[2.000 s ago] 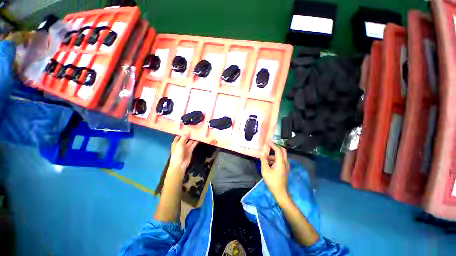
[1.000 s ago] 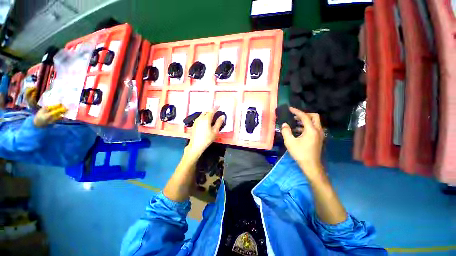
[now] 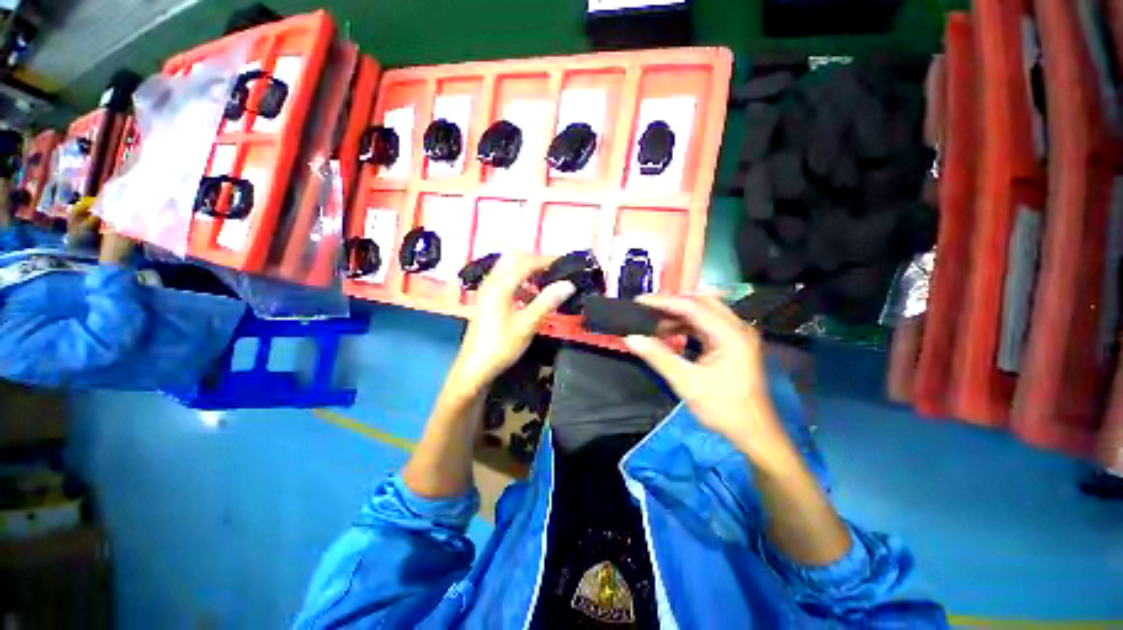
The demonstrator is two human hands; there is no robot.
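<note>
The orange-red foam tray (image 3: pixel 557 74) has two rows of pockets with black watches on white slips. My left hand (image 3: pixel 499 326) is at the lower row and grips a black watch (image 3: pixel 569 271) with its strap in a loop, low over the tray. My right hand (image 3: pixel 714 363) holds a matt black foam insert (image 3: pixel 619 316) between thumb and fingers, its free end close to that watch. Whether insert and watch touch, I cannot tell. Another watch (image 3: pixel 635 272) lies in the pocket at the right end of the lower row.
A foam insert pile (image 3: pixel 837 185) lies right of the tray. Further right stand stacked orange-red trays (image 3: pixel 973 246). At left are trays (image 3: pixel 277 185) under clear plastic film (image 3: pixel 185 148); beyond is another person's blue sleeve (image 3: pixel 99 320). A blue stool (image 3: pixel 289 369) and a carton (image 3: pixel 499 462) are below.
My left hand came to the lower row and took hold of a watch. My right hand left the tray edge, picked up an insert near the pile and brought it left towards the watch.
</note>
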